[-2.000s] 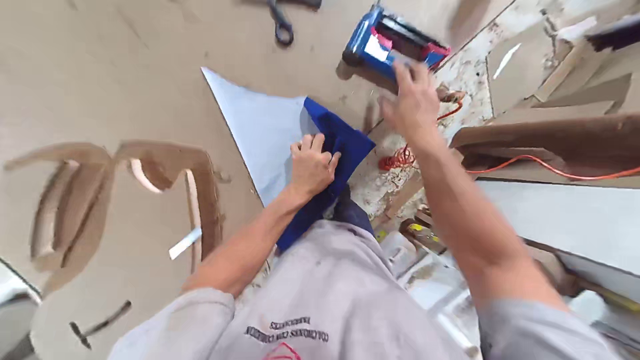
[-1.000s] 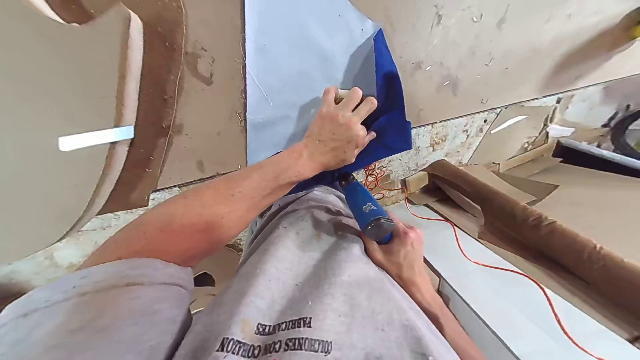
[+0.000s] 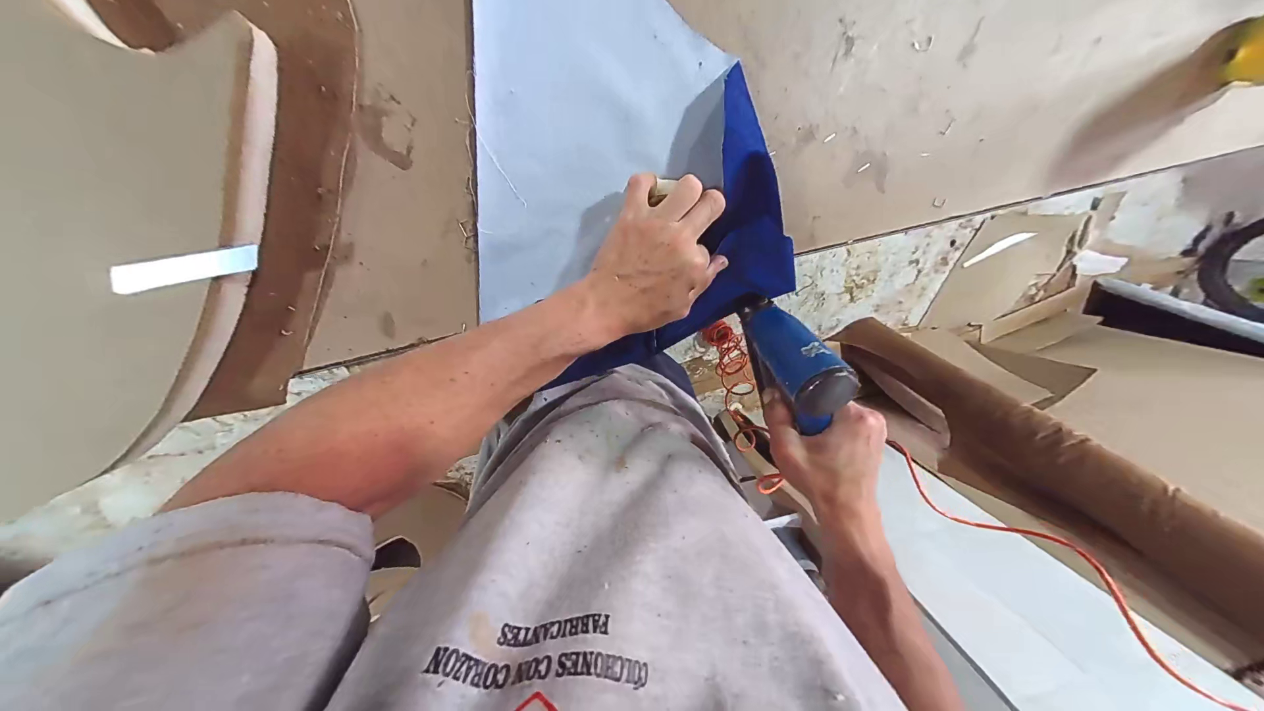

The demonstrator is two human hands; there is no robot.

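Observation:
My left hand (image 3: 662, 247) presses on a light grey panel (image 3: 583, 109), its fingers curled around a small pale object (image 3: 663, 188) that is mostly hidden. Dark blue fabric (image 3: 752, 197) is folded along the panel's right edge and under my hand. A blue pneumatic stapler (image 3: 795, 351) is in my right hand (image 3: 834, 444), its nose against the lower right corner of the blue fabric. My fingers wrap its handle; the trigger is hidden.
An orange air hose (image 3: 1066, 543) runs to the lower right, with coils below the fabric. A roll of brown material (image 3: 1047, 454) lies at the right. A large curved foam-edged panel (image 3: 118, 197) stands at the left. Loose staples lie on the brown work surface (image 3: 879, 109).
Two seconds ago my right hand was reaching over the stapler on the surface; now it holds it at the fabric's edge. My left hand has stayed on the panel. The view has shifted.

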